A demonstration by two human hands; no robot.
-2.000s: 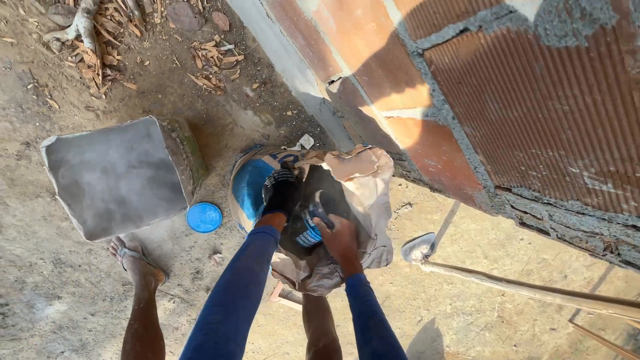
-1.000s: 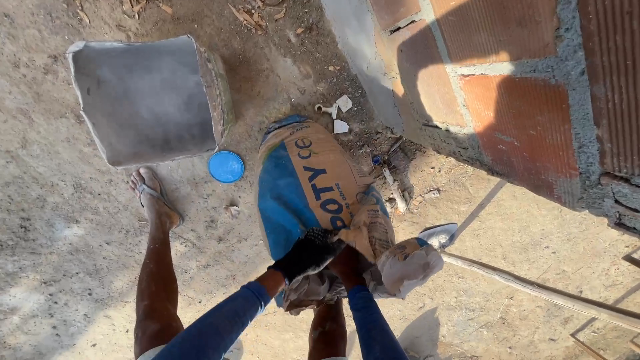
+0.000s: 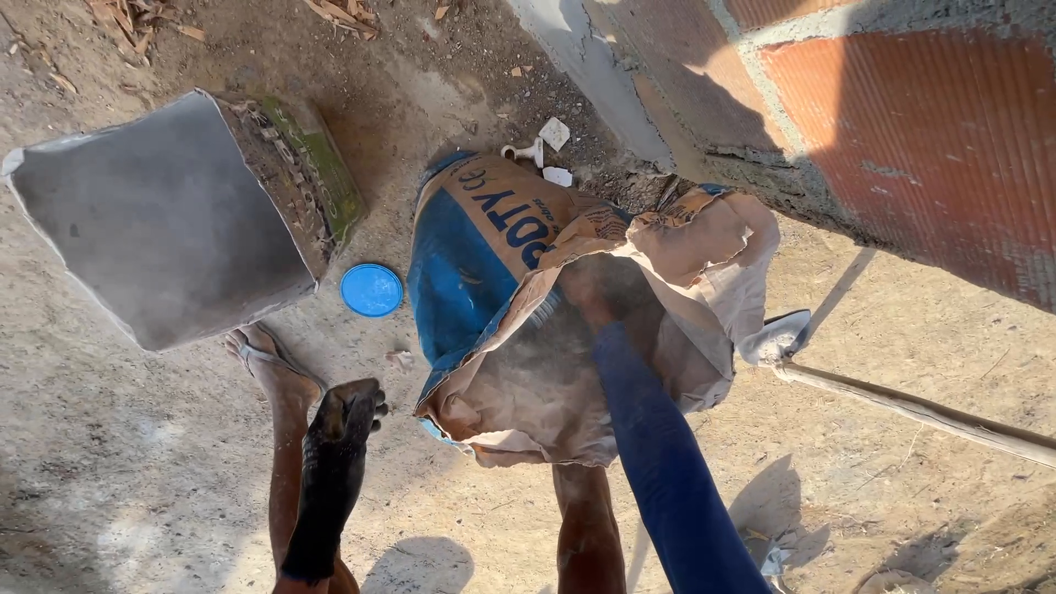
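A blue and brown paper cement bag point(image 3: 478, 272) lies on the ground with its torn mouth facing me. My right hand point(image 3: 587, 289) reaches deep inside it; dust and shadow blur the fingers and whatever they touch. Out to the left of the bag, my left hand point(image 3: 351, 408), in a black glove, hangs above the ground with curled fingers and nothing visible in it. Beyond it stands a square container point(image 3: 165, 223) with grey, dusty contents. A round blue lid point(image 3: 371, 290) lies between container and bag.
A brick wall point(image 3: 932, 140) rises at the upper right. A hoe point(image 3: 907, 404) with a wooden handle lies right of the bag. White broken pieces point(image 3: 554, 134) lie above the bag, and wood chips point(image 3: 132, 21) at the top left. My sandalled foot point(image 3: 276, 363) is beside the container.
My gloved left hand has let go of the bag and moved left. The bag's mouth, gathered under both hands a second ago, now gapes, with my right hand inside.
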